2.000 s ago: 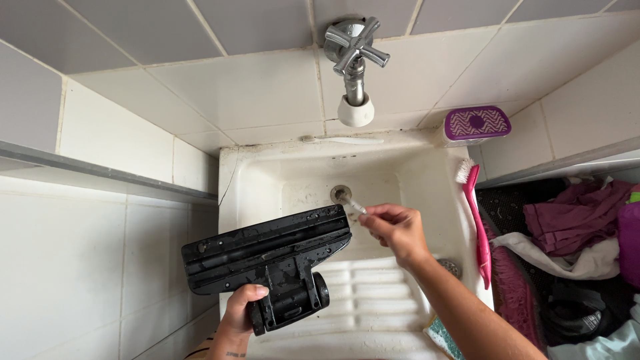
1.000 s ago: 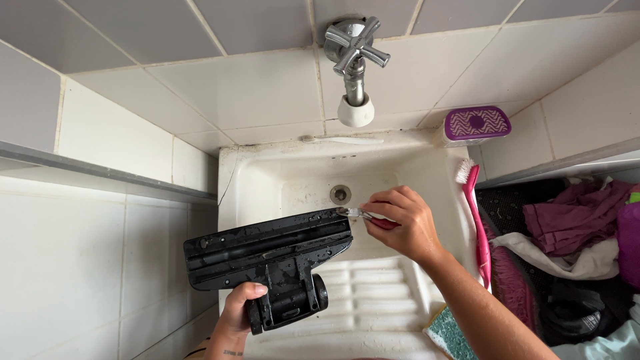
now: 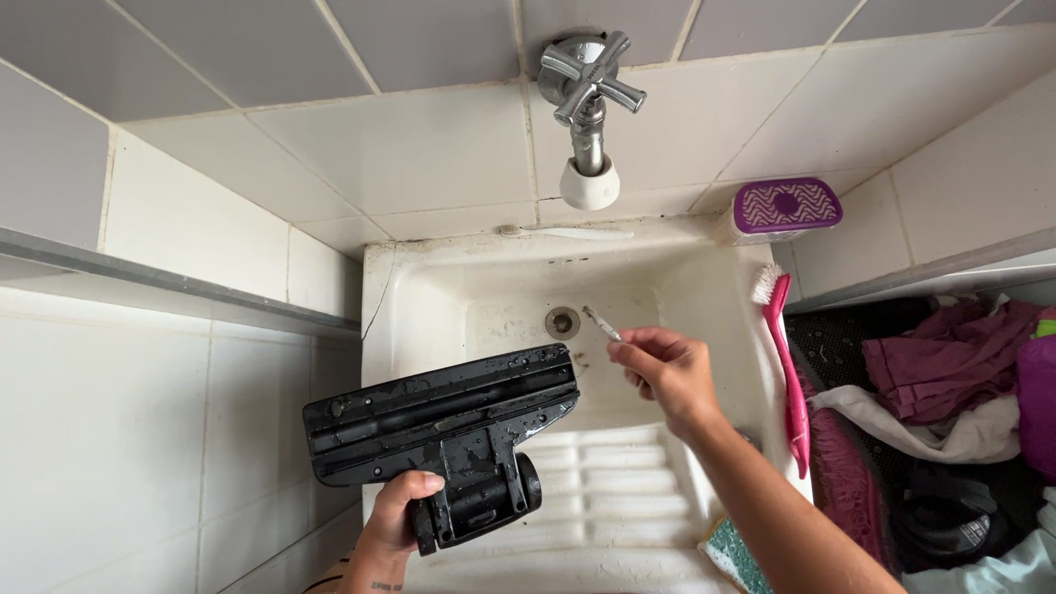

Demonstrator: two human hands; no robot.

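Observation:
My left hand (image 3: 400, 511) grips a wet black plastic vacuum cleaner floor head (image 3: 445, 421) by its neck end, its underside turned up, over the white laundry sink (image 3: 379, 285). Between the fingertips of my right hand (image 3: 668, 371) is a small slim tool (image 3: 602, 322), whitish with a dark, dirty tip; what it is exactly I cannot tell. The tip points up and left, near the drain (image 3: 563, 322), apart from the floor head. Dark bits of dirt lie on the basin floor between the drain and my right hand.
A chrome tap (image 3: 590, 107) juts from the tiled wall. A white toothbrush (image 3: 569, 233) lies on the back ledge, beside a purple-lidded container (image 3: 784, 210). A pink scrubbing brush (image 3: 788, 371) rests on the right rim. A green sponge (image 3: 736, 554) sits near my right forearm, and clothes (image 3: 932, 355) are heaped at right.
One second ago the small tool's tip was at the right end of the floor head; now my right hand holds it away, over the basin. The floor head has stayed about where it was.

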